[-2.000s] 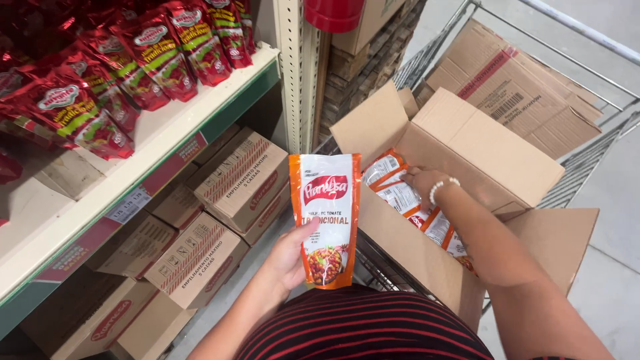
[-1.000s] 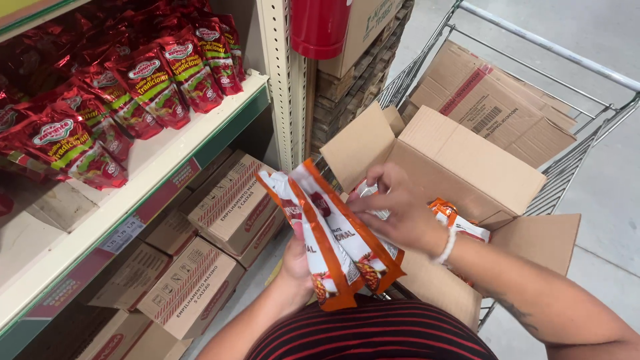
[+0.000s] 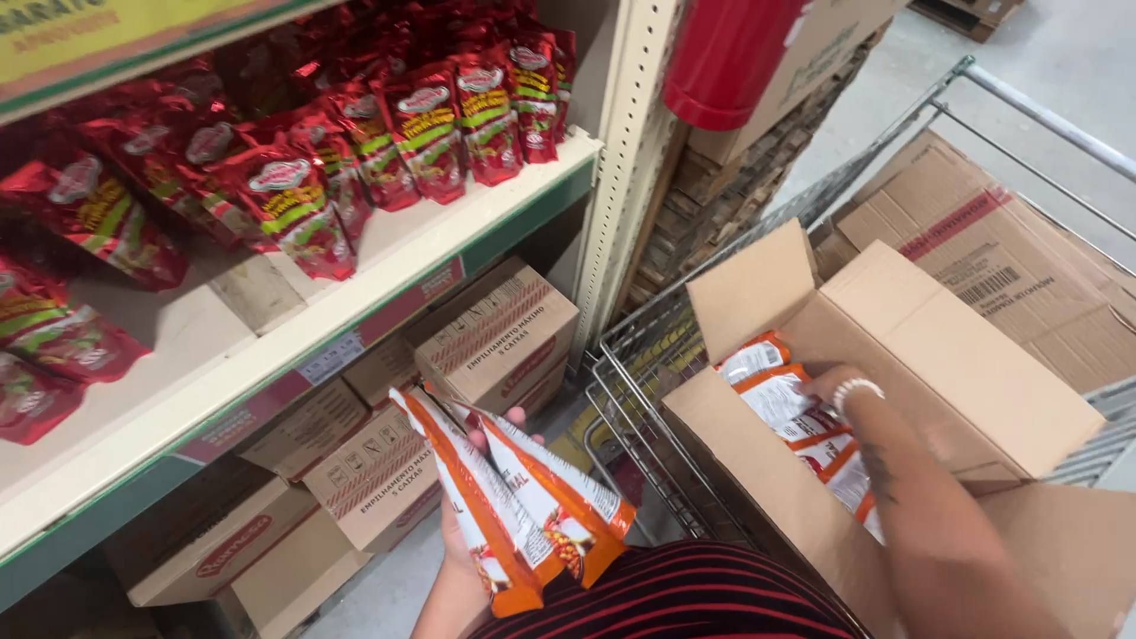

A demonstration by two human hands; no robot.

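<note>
Two white-and-orange sauce pouches (image 3: 524, 497) are gripped side by side by my left hand (image 3: 461, 532), their broad bottoms toward my striped shirt. My right hand (image 3: 834, 386), with a white beaded bracelet, reaches into an open cardboard box (image 3: 763, 461). Its fingers are at the pouches (image 3: 781, 395) lying inside; whether they grip one is hidden. The box stands in a wire shopping cart (image 3: 639, 426). Red pouches of tomato sauce (image 3: 288, 209) stand in rows on the shelf at the left.
Closed and open cardboard boxes (image 3: 497, 337) fill the space under the shelf. A perforated shelf upright (image 3: 626, 169) and a red cylinder (image 3: 728, 67) stand between shelf and cart. Flattened cardboard (image 3: 1003, 257) lies in the cart's far end, near stacked wooden pallets (image 3: 701, 213).
My right hand has moved from the pouches at my left hand back into the box. Two seconds ago, my left hand showed one pouch front-on; now it holds two.
</note>
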